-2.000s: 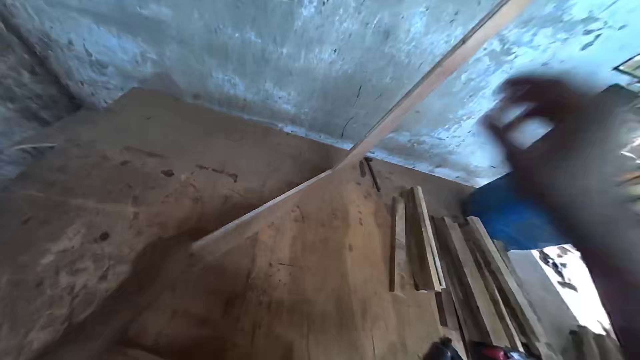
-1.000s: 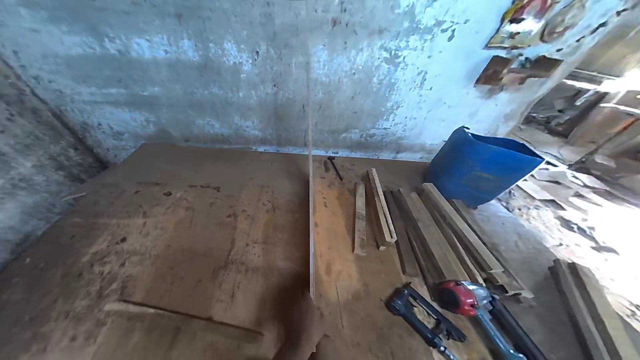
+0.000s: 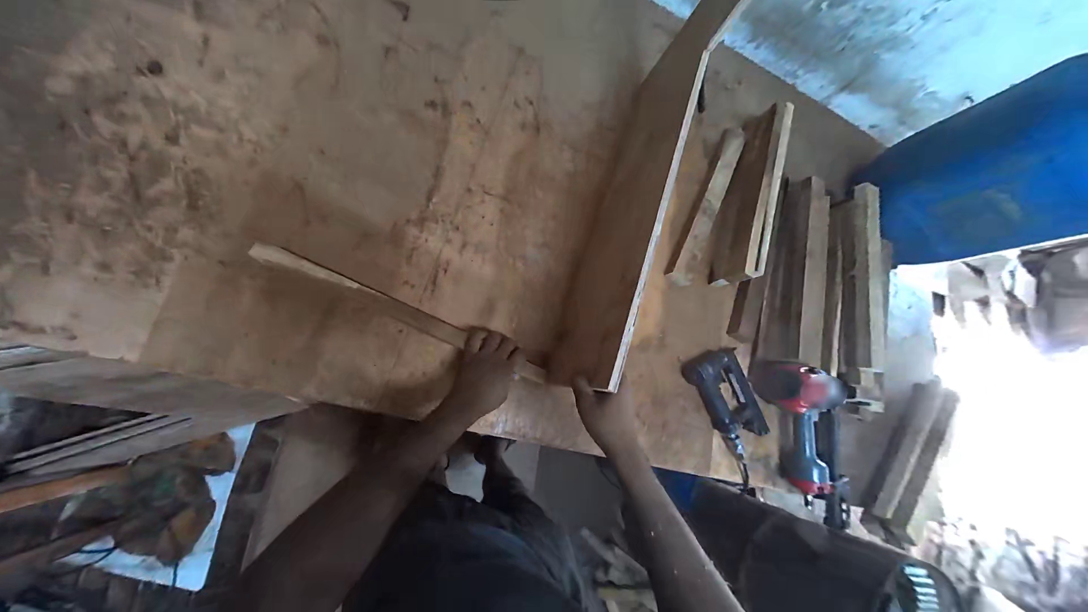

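Note:
A long plywood board (image 3: 633, 195) stands on its edge on the wooden worktable (image 3: 340, 170), running away from me. My right hand (image 3: 605, 410) holds its near end, the thumb on the inner face. A thin wooden strip (image 3: 365, 293) lies slantwise on the table, its right end at the board's near end. My left hand (image 3: 489, 365) grips the strip near that end, fingers over its top. To the right of the board lie a black stapler-like air tool (image 3: 722, 395) and a red and black pneumatic nailer (image 3: 803, 408).
Several cut wood strips (image 3: 812, 272) lie right of the board, near a blue plastic container (image 3: 994, 170). More wood pieces (image 3: 909, 450) are at the lower right. The table's front edge runs below my hands. A dark cylindrical machine (image 3: 833, 561) stands under the right side.
The view has tilted down and turned. My left hand is now on the thin strip, which lay apart from the board one second ago; its right end now meets the board's near end.

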